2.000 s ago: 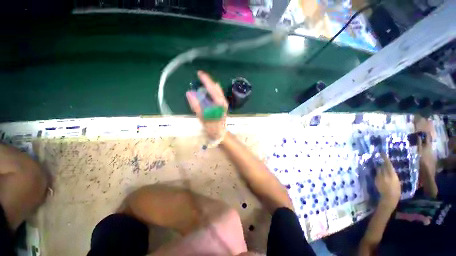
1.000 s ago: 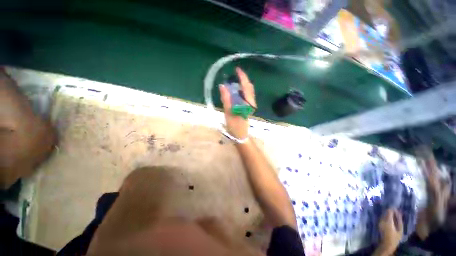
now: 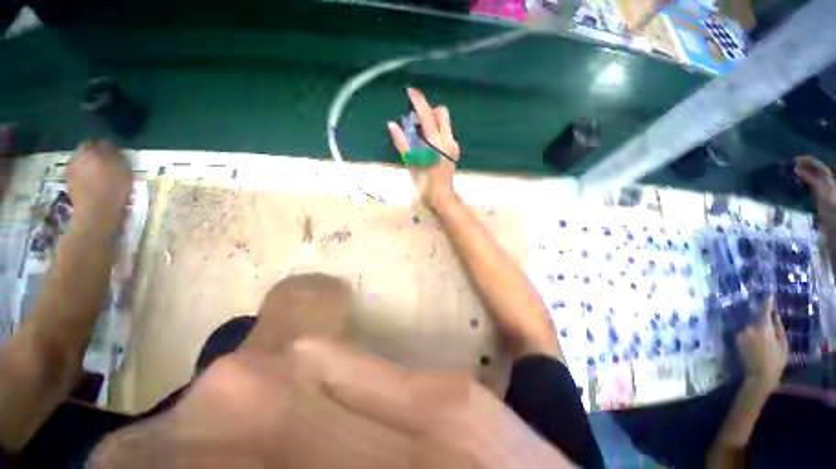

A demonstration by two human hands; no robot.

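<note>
My right hand (image 3: pixel 431 145) is over the green belt (image 3: pixel 247 101) and holds the power screwdriver (image 3: pixel 422 156) by its grey body, green cap towards me. Some fingers are extended. The tool's tip is hidden or too blurred to tell. A whitish hose (image 3: pixel 337 114) loops to the left of the hand. One black cylindrical unit (image 3: pixel 572 145) stands on the belt to the right, apart from the tool. My left hand (image 3: pixel 367 394) is a large blur close to the camera at the bottom; its fingers and anything in them cannot be made out.
A brown board (image 3: pixel 238 266) with dark specks lies in front of me. A white dotted sheet (image 3: pixel 632 284) and a tray of dark parts (image 3: pixel 788 284) lie right, with a neighbour's hand (image 3: pixel 765 346). Another person's hand (image 3: pixel 99 179) is left, near a black unit (image 3: pixel 110 105). A pale beam (image 3: pixel 715 101) crosses at right.
The view has shifted, bringing the left neighbour's arm and another black unit into sight. My right hand still holds the screwdriver over the belt. The nearby unit is now farther right of it.
</note>
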